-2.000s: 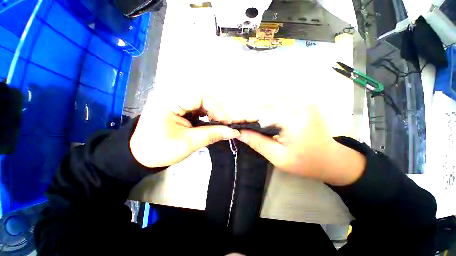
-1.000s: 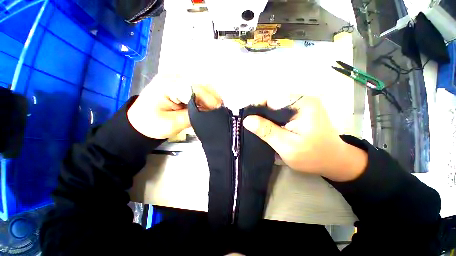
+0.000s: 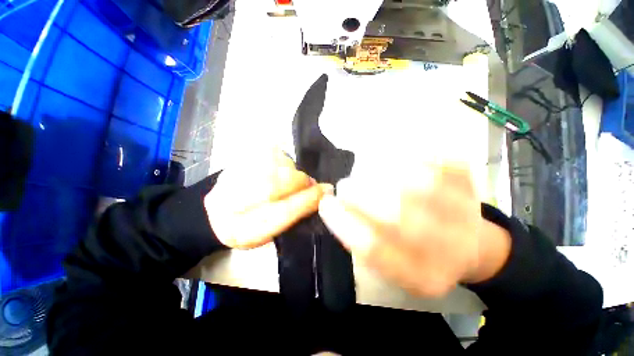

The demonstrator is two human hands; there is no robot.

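The black zippered panel (image 3: 297, 263) runs from the table's front edge up beneath my hands. Its thin pale zipper line shows below my fingers. A curved black flap end (image 3: 311, 115) of the fabric points up toward the machine, beyond my fingers. My left hand (image 3: 261, 201) holds the fabric at its middle, fingers pressed on it. My right hand (image 3: 410, 229) is blurred, its fingertips meeting my left fingertips over the fabric. Whether it grips the fabric cannot be told. The zipper slider is not visible.
The sewing machine head (image 3: 340, 24) and brass-coloured clamp (image 3: 368, 55) stand at the top over the pale bed (image 3: 417, 104). Green-handled thread snips (image 3: 504, 117) lie right of the bed. Blue crates (image 3: 90, 139) fill the left. Black cloth (image 3: 594, 66) hangs at upper right.
The panel's upper end, earlier spread between both hands, now lies folded and extends up the bed. My hands have come together lower down, and the zipper's upper part is now covered.
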